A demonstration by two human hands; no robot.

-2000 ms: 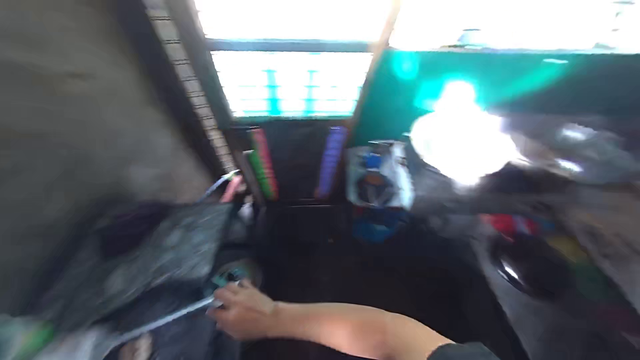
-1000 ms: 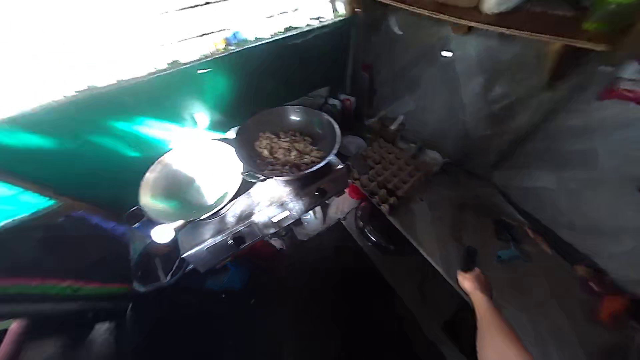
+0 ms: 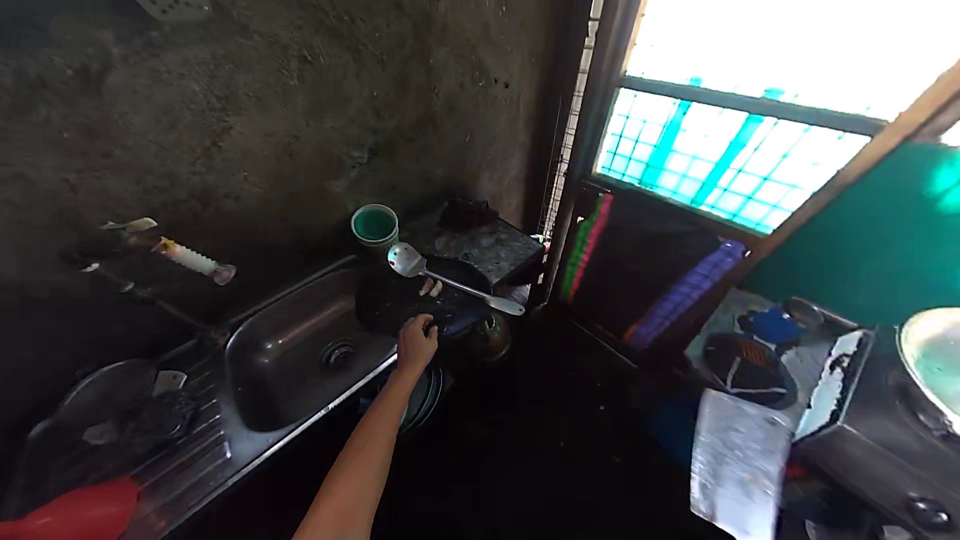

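Note:
My left hand [image 3: 417, 341] reaches from the bottom with loosely curled fingers, at the near edge of a dark round pan or board [image 3: 386, 304]. Whether it grips that edge is unclear. Across the dark round thing lies a metal slotted spoon [image 3: 407, 260], its handle pointing right, beyond my fingers. Small pale pieces [image 3: 430, 287] sit beside the handle. The dark thing overlaps the right end of a stainless steel sink [image 3: 289, 337]. A tub with a green inside [image 3: 375, 223] stands behind the spoon's bowl. My right hand is out of view.
A faucet with a ribbed pale spout [image 3: 196, 261] hangs over the sink. On the drainboard [image 3: 191, 457] are dim dishes and a red thing [image 3: 82, 510]. A small dark counter [image 3: 484, 247] is in the corner. At right stands a gas stove [image 3: 862, 465] with a pan [image 3: 934, 356].
The view has swung far left, from the stove and the pan of food to the sink. The right arm that held a black thing one second ago is out of view.

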